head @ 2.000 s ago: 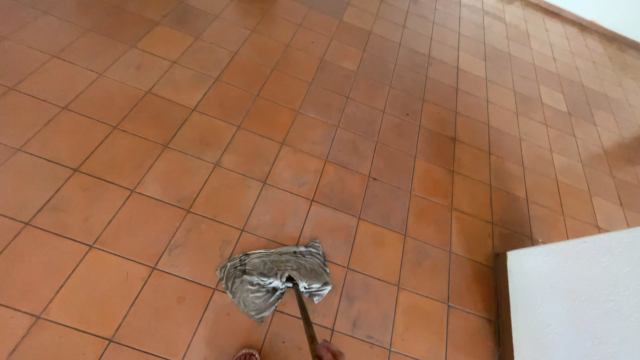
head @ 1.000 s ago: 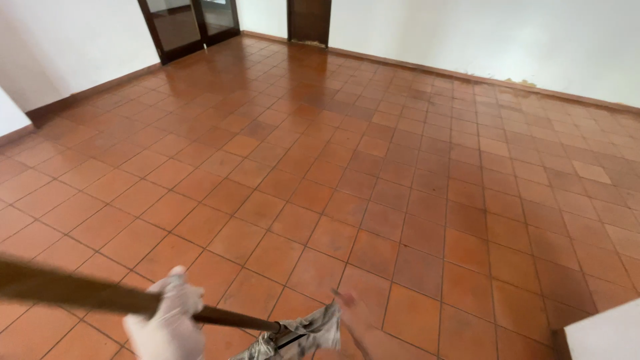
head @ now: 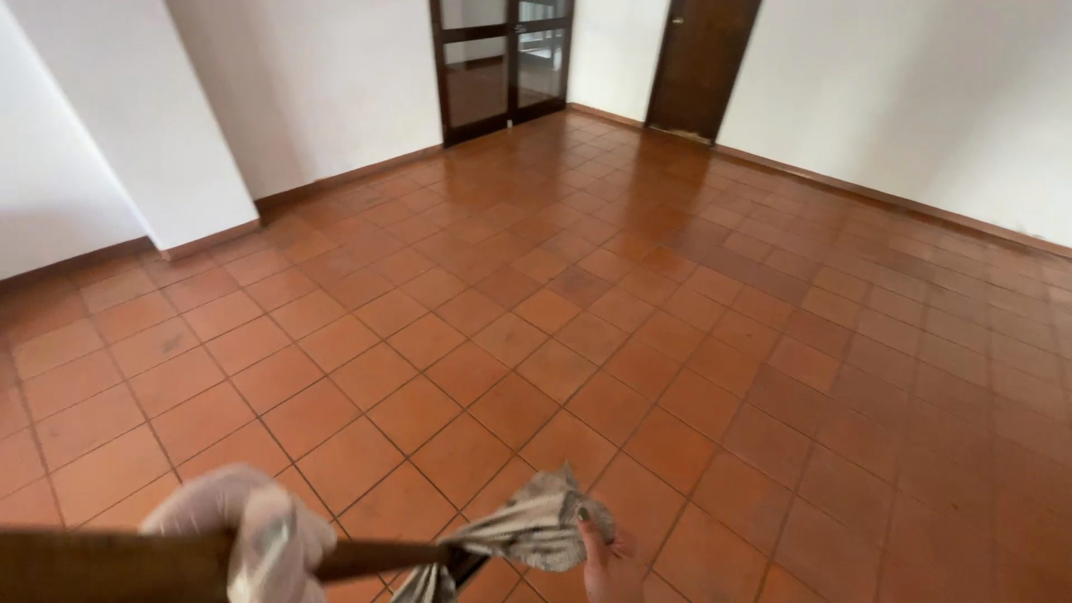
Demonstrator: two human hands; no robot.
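My left hand (head: 272, 532), in a thin whitish glove, is closed around a wooden pole (head: 377, 559) that runs in from the lower left edge. A grey striped cloth (head: 536, 519) is draped over the dark head at the pole's far end. At the cloth's right side is my bare right hand (head: 605, 557), its thumb lying against the fabric; the other fingers are mostly hidden. The cloth is bunched and held up near the bottom of the view, above the terracotta tile floor (head: 544, 360).
A white pillar (head: 126, 126) stands at the left. Far back are a glazed dark-framed door (head: 477, 84) and a brown door (head: 703, 67). A reddish baseboard (head: 879, 197) runs along the white wall (head: 904, 92).
Two seconds ago the cloth-covered head lay on the tiles; now it is raised near my hands. My gloved left hand has come into view on the pole. The view has tilted up and turned left.
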